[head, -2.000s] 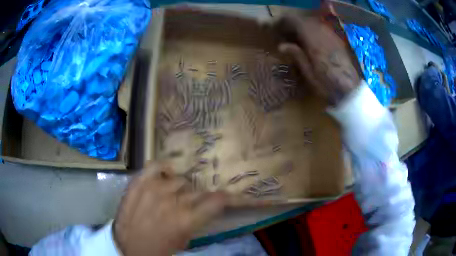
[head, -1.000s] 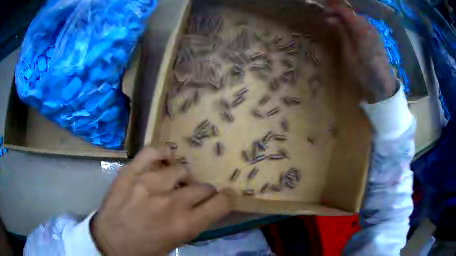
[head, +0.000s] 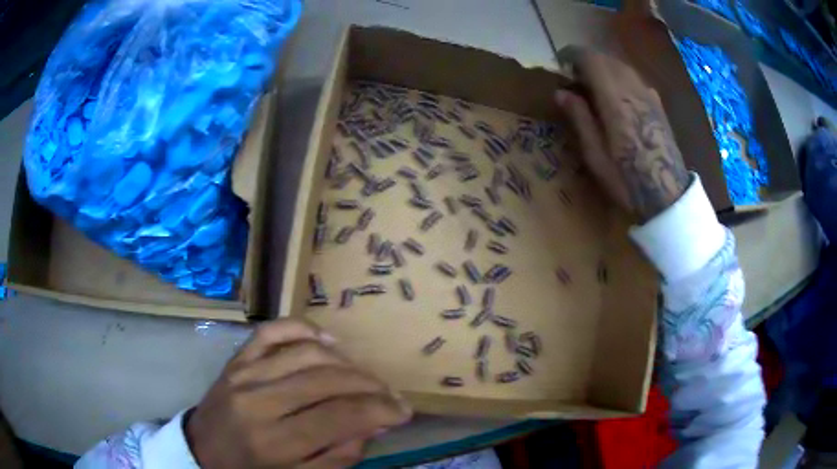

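A shallow open cardboard box (head: 532, 400) with a torn back edge lies in the middle. Many tiny dark striped springs or pins (head: 431, 218) are scattered over its floor, densest at the back left. My left hand (head: 289, 398) grips the box's front left corner, fingers bent over the rim. My right hand (head: 624, 137) is at the back right corner, with its thumb inside and its fingers at the rim; its exact hold is partly hidden.
A clear bag of blue parts (head: 151, 147) stands in a shallow box (head: 138, 300) at left. Another box (head: 780, 128) at right holds loose blue parts (head: 725, 110). Blue parts lie beyond it at the upper right. A red stool (head: 684, 440) is below the bench edge.
The box has shifted and turned slightly, and the springs have spread over its floor. Both hands stay at its corners. Box and springs look sharper now than one second ago.
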